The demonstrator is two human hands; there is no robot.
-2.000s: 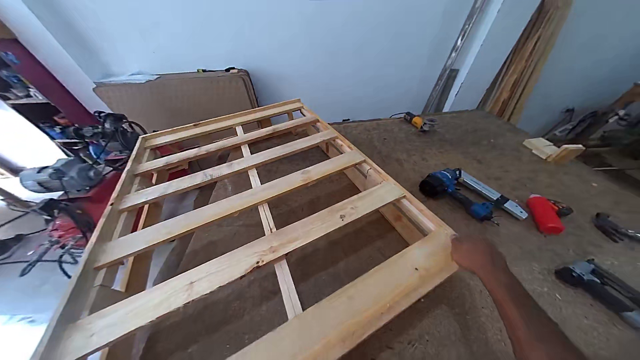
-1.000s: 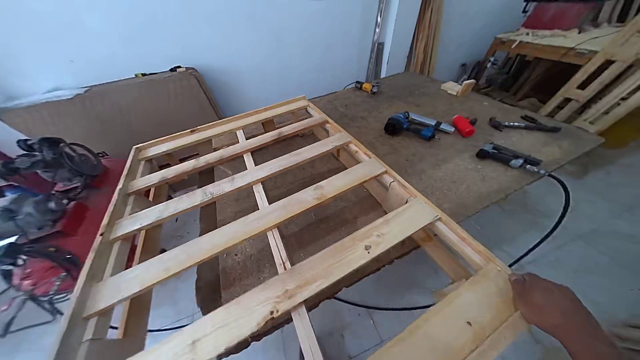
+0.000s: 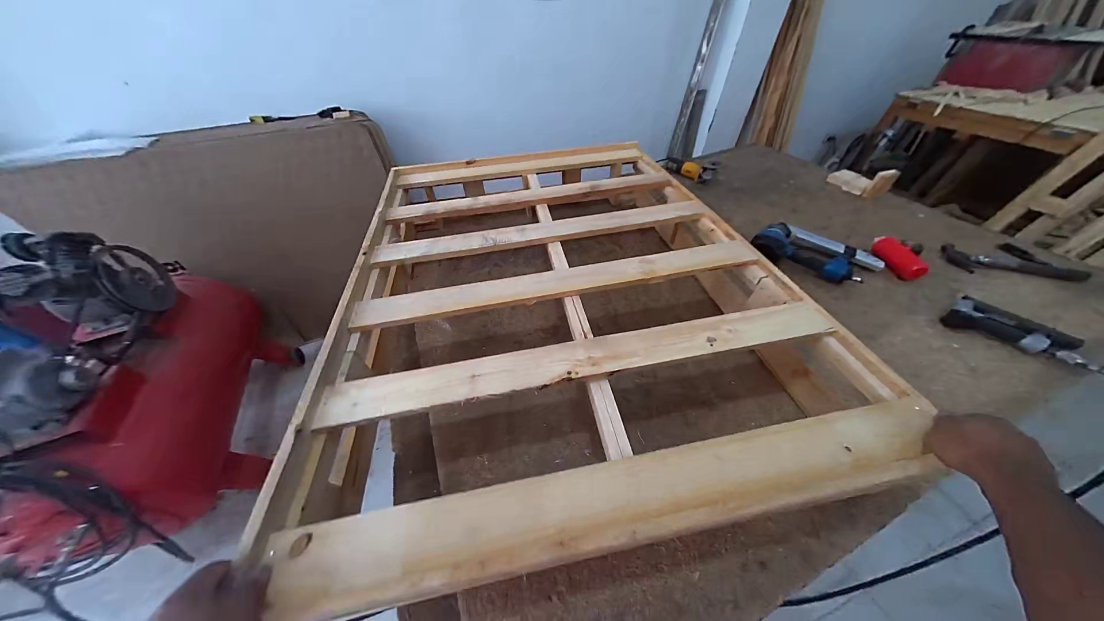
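A slatted pine frame lies across a brown worktable, with several cross slats over a lengthwise center strip and a wide board at its near end. My right hand grips the near right corner of the frame. At the near left corner, my left hand holds the end of the frame; the bottom edge of the view cuts it off, and its fingers are partly hidden.
On the table's right side lie a blue cordless tool, a red object, a hammer, a black pneumatic tool and a yellow tool. A red air compressor stands left, before a large brown panel. A black hose crosses the floor.
My left hand has come into view at the near left corner. My right hand stays on the near right corner. The view has shifted.
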